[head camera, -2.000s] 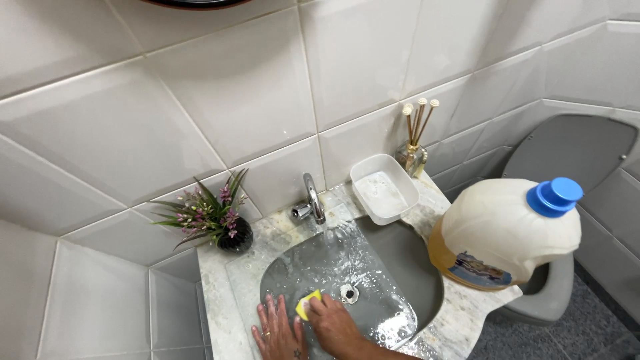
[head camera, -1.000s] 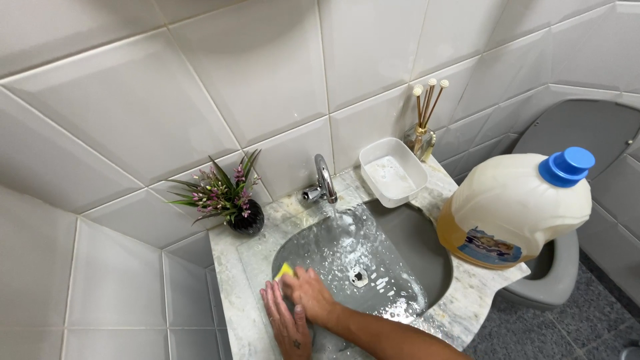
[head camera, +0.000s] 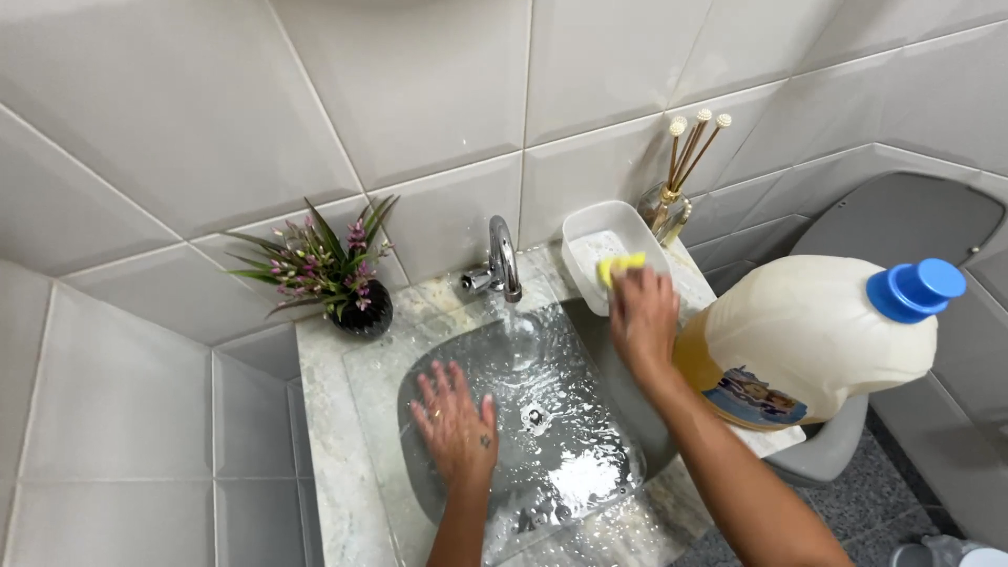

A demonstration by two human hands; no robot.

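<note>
My right hand (head camera: 646, 315) holds a yellow sponge (head camera: 620, 266) at the inside of a white plastic tub (head camera: 573, 228) with suds in it. Fingers spread, my left hand (head camera: 457, 425) lies palm down on the left part of a wet, clear flat sheet (head camera: 370, 425), which lies over the grey basin (head camera: 630, 394). Water runs from the chrome faucet (head camera: 502, 256) onto the sheet, and the metal drain (head camera: 535, 418) shows through it.
A large jug with a blue cap (head camera: 819, 339) stands on the marble counter's (head camera: 331, 472) right side. Behind the tub is a reed diffuser (head camera: 665, 209). A black flower vase (head camera: 364, 311) stands at left, a grey toilet (head camera: 835, 449) at right.
My right hand has moved with the sponge from beside my left hand, over the basin, up and right to the white tub. My left hand's fingers have spread.
</note>
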